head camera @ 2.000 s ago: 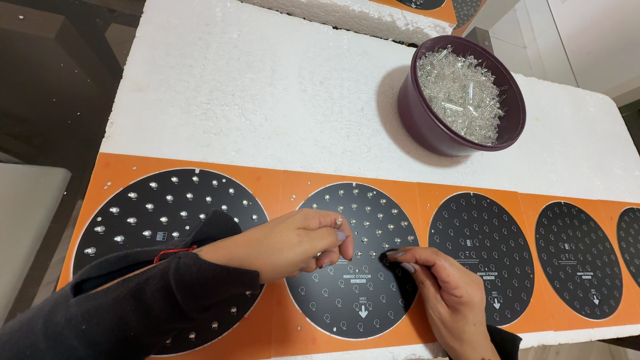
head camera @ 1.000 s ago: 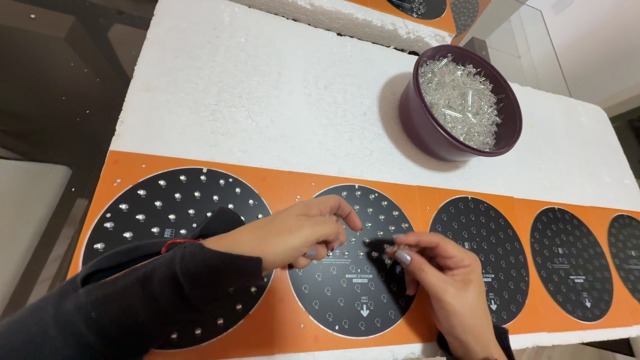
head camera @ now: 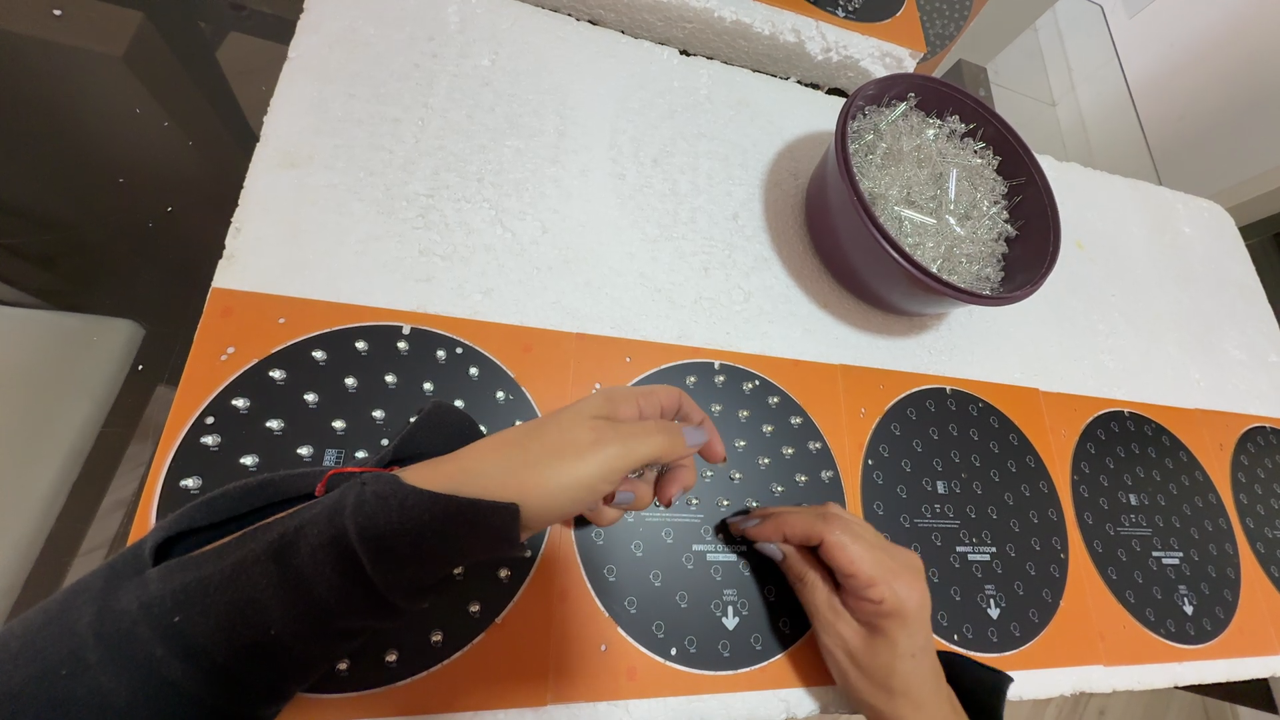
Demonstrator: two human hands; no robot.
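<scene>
My left hand (head camera: 625,450) hangs over the upper left of the second round black circuit board (head camera: 690,590), its fingers curled; clear LEDs seem to be partly hidden beneath them. My right hand (head camera: 850,590) is at that board's right side, thumb and forefinger nearly together near its middle; whether they pinch an LED cannot be told. Clear LEDs stand in the upper part of this board, while its lower part shows printed outlines. The board to the left (head camera: 300,400) bears many LEDs, partly covered by my left sleeve. A dark purple bowl (head camera: 830,225) holds a heap of clear LEDs.
White foam (head camera: 480,180) lies beneath the orange panels. More black boards (head camera: 965,560) with printed outlines continue to the right. Another foam block (head camera: 720,40) with orange panels is at the top. A pale seat-like surface (head camera: 60,430) is at the left edge.
Both hands stay over the second board. The fingers of my left hand have shifted slightly and curl differently; my right hand stays at the board's right side.
</scene>
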